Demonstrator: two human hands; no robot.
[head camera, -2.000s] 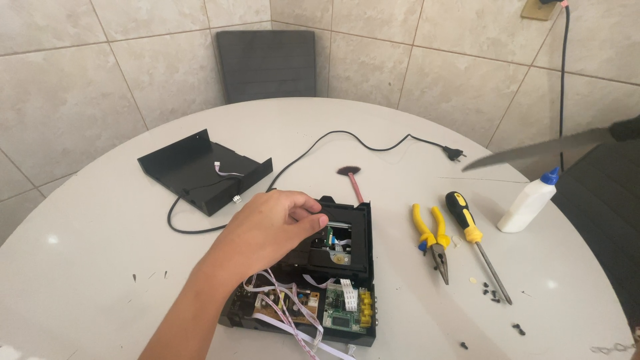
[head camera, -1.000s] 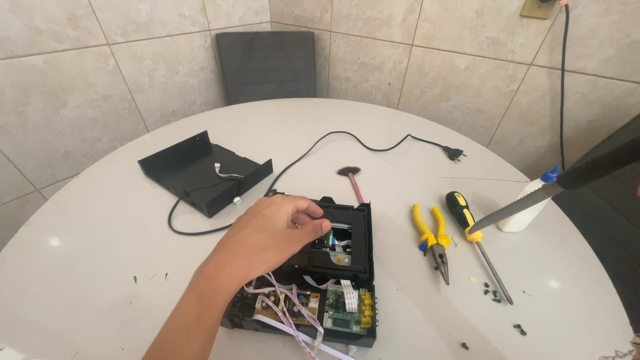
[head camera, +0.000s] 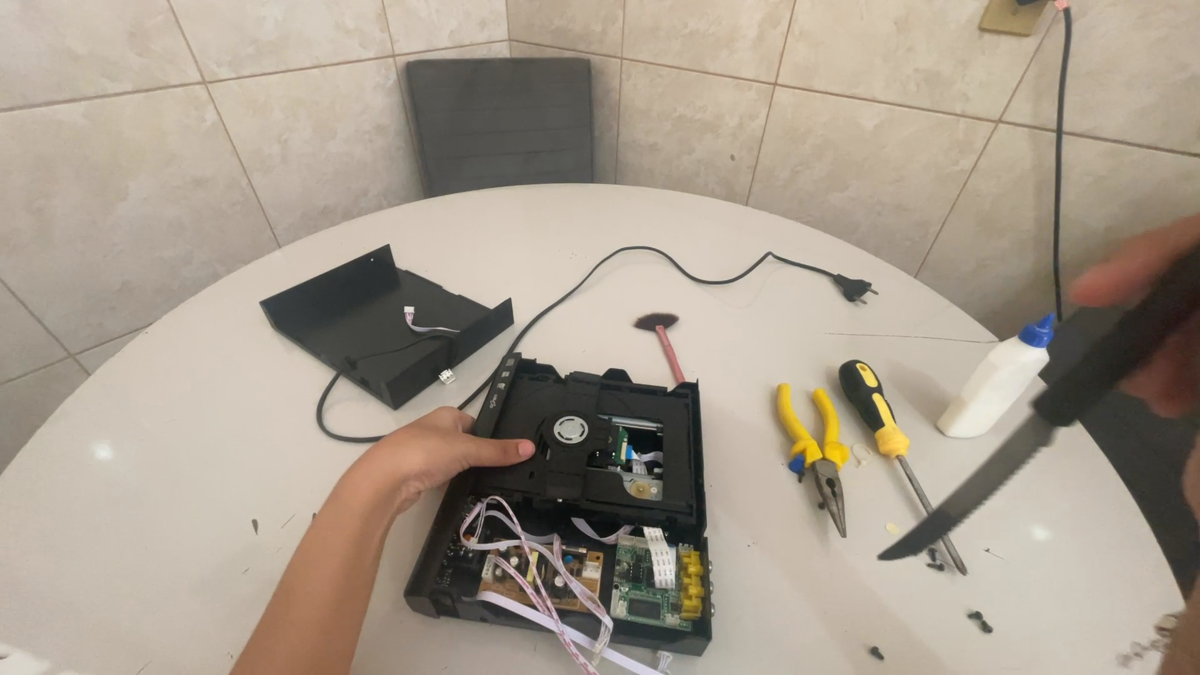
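My left hand (head camera: 441, 450) grips the left side of an opened disc player (head camera: 562, 516), its thumb on the black disc drive (head camera: 525, 403). The drive's round silver hub (head camera: 570, 429) shows beside the thumb. In front of the drive lie a brown circuit board (head camera: 553, 577), a green circuit board (head camera: 647, 586) with yellow sockets, and loose ribbon cables (head camera: 525, 614). At the right edge my right hand (head camera: 1158, 328), blurred, holds a serrated knife (head camera: 980, 483) by its black handle, blade pointing down and left above the screwdriver.
Right of the player lie yellow-handled long-nose pliers (head camera: 825, 459), a screwdriver (head camera: 886, 422), several black screws (head camera: 980, 621) and a white bottle with a blue cap (head camera: 998, 380). Behind are a black metal cover (head camera: 394, 337), a pink-handled brush (head camera: 667, 347) and a power cord (head camera: 647, 248).
My left hand has moved from the top of the drive to its left side, uncovering the hub. My right hand has come into view, and the knife has tilted blade-down.
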